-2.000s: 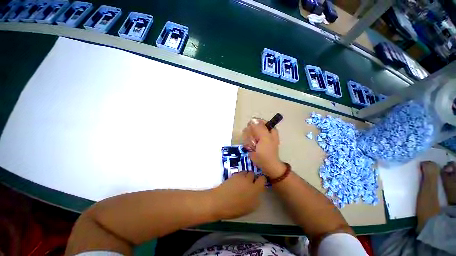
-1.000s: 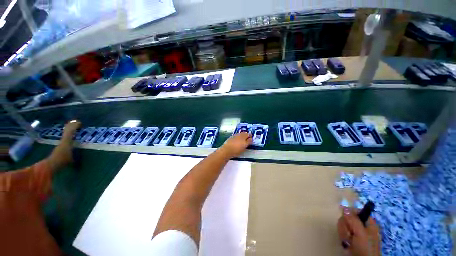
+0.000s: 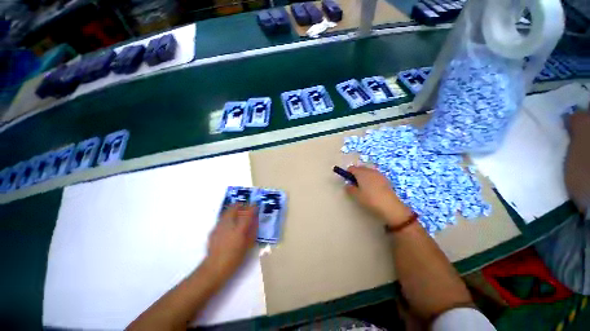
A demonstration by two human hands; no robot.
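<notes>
Two light-blue-rimmed housings (image 3: pixel 271 216) lie side by side over the border of the white sheet and the brown cardboard. My left hand (image 3: pixel 234 236) is on the left housing and holds it, covering its lower part. My right hand (image 3: pixel 375 192) is over the cardboard, left of the pile of light-blue inserts (image 3: pixel 420 178), and holds a short black hand tool (image 3: pixel 345 175). Its fingertips are partly hidden, so I cannot tell if an insert is between them.
The green conveyor belt (image 3: pixel 174 126) behind the bench carries rows of housings. A clear bag of inserts (image 3: pixel 475 103) stands behind the pile, with a large white ring (image 3: pixel 524 26) above it. Dark units (image 3: pixel 97 64) lie on the far side. Another person's arm (image 3: pixel 578 155) shows at the right edge.
My left hand has come back from the conveyor and two housings now lie on the bench under it. My right hand has moved left of the pile. The view has tilted down and turned right.
</notes>
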